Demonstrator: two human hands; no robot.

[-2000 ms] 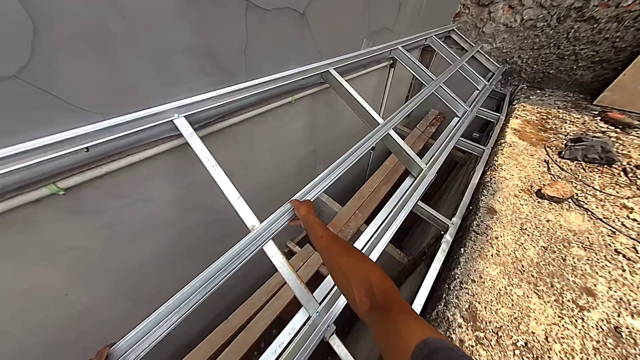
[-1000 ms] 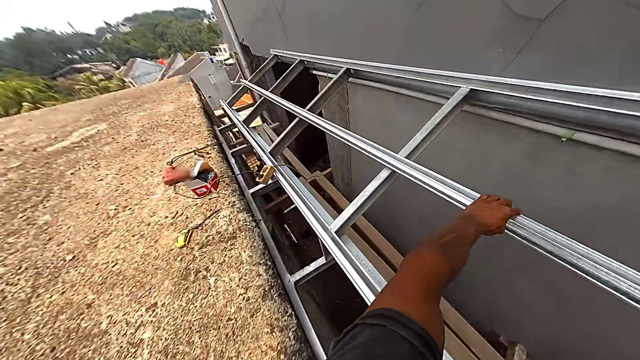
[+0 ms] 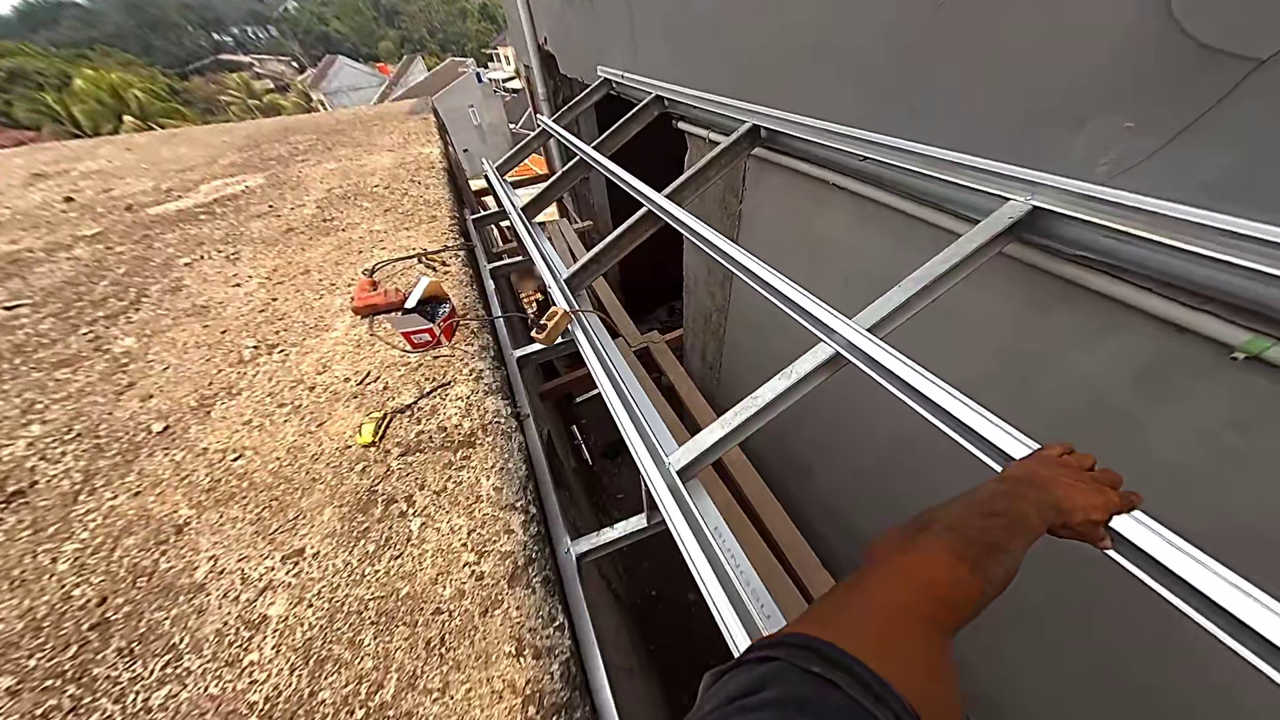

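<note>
My left hand [image 3: 1075,497] is closed over the middle galvanized steel channel [image 3: 900,385] at the right, its fingers curled over the top edge. The channel belongs to a ladder-like metal frame with slanting crosspieces [image 3: 765,408]. One outer channel [image 3: 1110,202] runs beside the grey wall, and a pair of channels [image 3: 640,420] runs nearer the roof edge. Over a crosspiece near that pair hangs a tan socket block [image 3: 550,326] on a black cord. My right hand is out of view.
Left of the gap lies a rough concrete slab [image 3: 250,480] with an orange power tool [image 3: 376,297], an open box of small dark pieces [image 3: 424,318] and a yellow tape measure [image 3: 373,428]. Below the frame, wooden planks [image 3: 735,460] span a deep, dark gap beside the rendered wall [image 3: 1150,440].
The view has swung from one end of the frame to the other since the oldest frame. Over the last second, my left hand has stayed on the middle channel.
</note>
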